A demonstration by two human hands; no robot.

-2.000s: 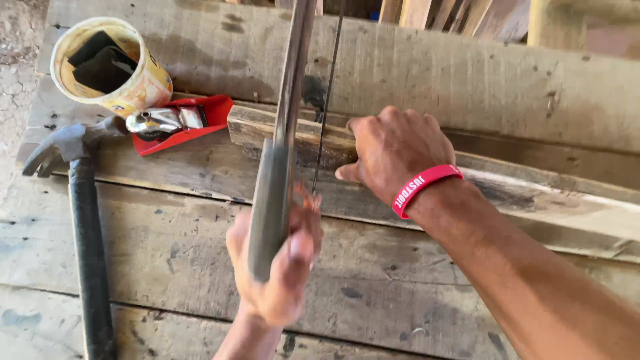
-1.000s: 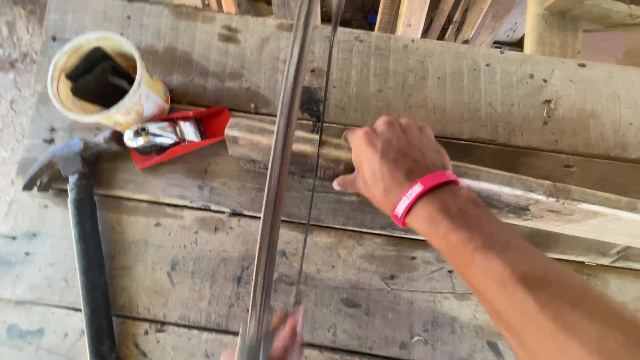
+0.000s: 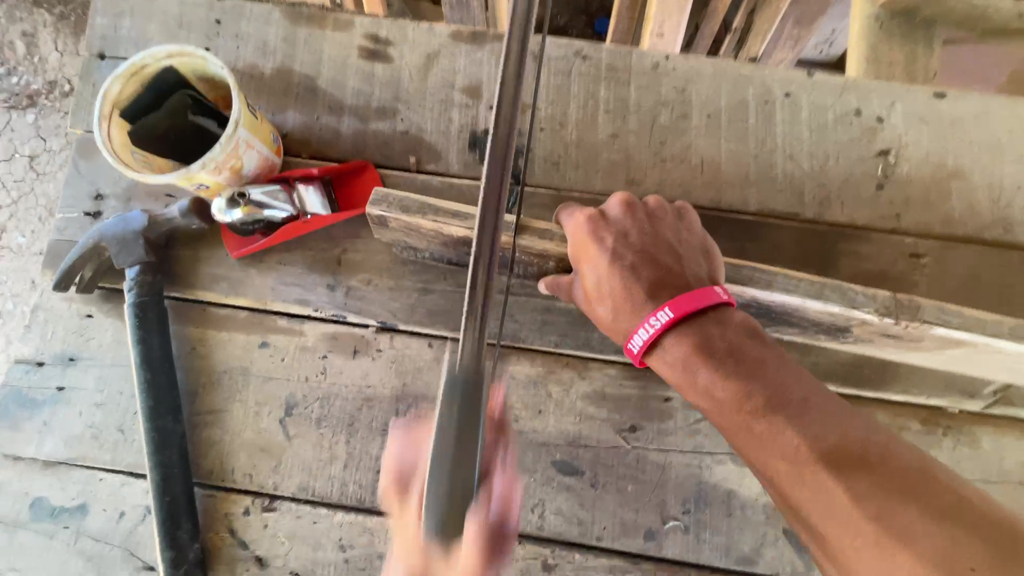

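Note:
My left hand (image 3: 452, 480), blurred at the lower middle, is closed around the handle of a metal frame saw (image 3: 486, 232). The thin saw blade (image 3: 522, 188) crosses a long wooden board (image 3: 432, 228) close to its left end. Just right of the blade, my right hand (image 3: 640, 260) grips that board from above, thumb on the near side. A pink wristband (image 3: 680, 320) is on the right wrist. The depth of any cut under the blade cannot be seen. Beyond the board's left end sits a red block plane (image 3: 300, 204) with a shiny metal cap.
A claw hammer (image 3: 156, 360) lies at the left on the plank bench (image 3: 320, 400). Behind the plane, a stained plastic tub (image 3: 180, 116) holds dark sheets or pieces. Gaps run between the bench planks. Wood pieces (image 3: 672, 24) stand beyond the far edge.
The left hand and saw moved toward my body, then partly back away from it. The right hand has stayed on the board, and the board shows no plain shift.

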